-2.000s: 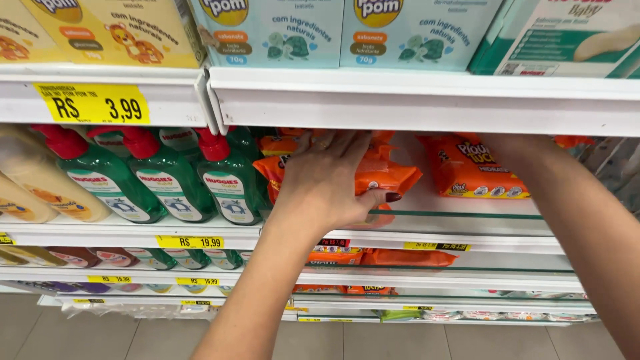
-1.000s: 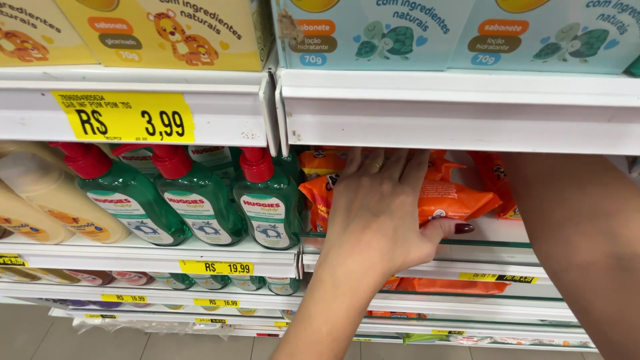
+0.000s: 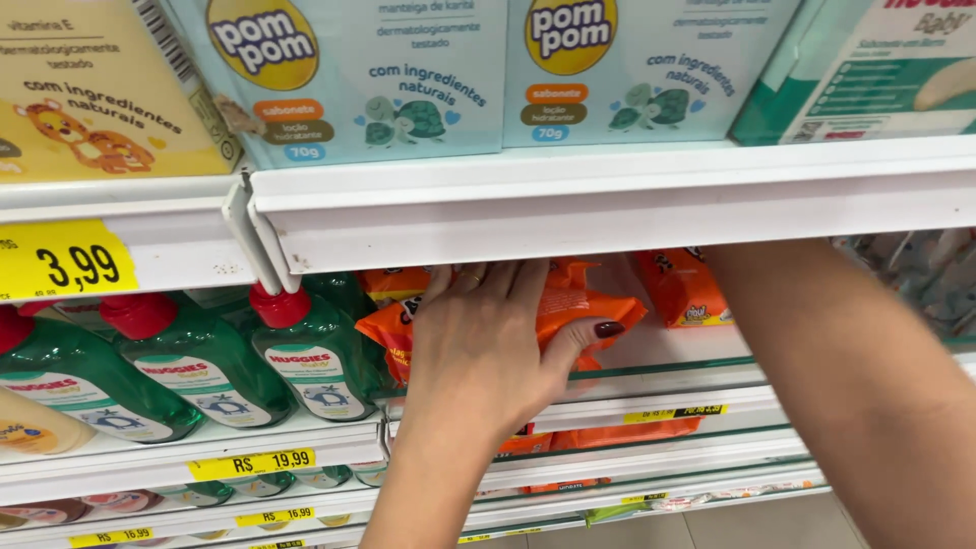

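Observation:
My left hand lies on an orange soft pack on the shelf below the top one, fingers reaching in under the upper shelf. The thumb, with a dark nail, rests across the pack's right end; whether the fingers grip it does not show. More orange packaging shows behind the fingertips. My right forearm reaches in under the upper shelf from the right, and its hand is hidden there. Close to that forearm's left side lies another orange pack.
Green pump bottles with red tops stand left of the packs. The white upper shelf edge holds light blue soap boxes just above my hands. A glass lip runs along the lower shelf front. Clear-wrapped items sit at far right.
My right hand, partly hidden by the shelf edge two seconds ago, is out of sight further in. My left hand stays on the orange pack. The view has shifted.

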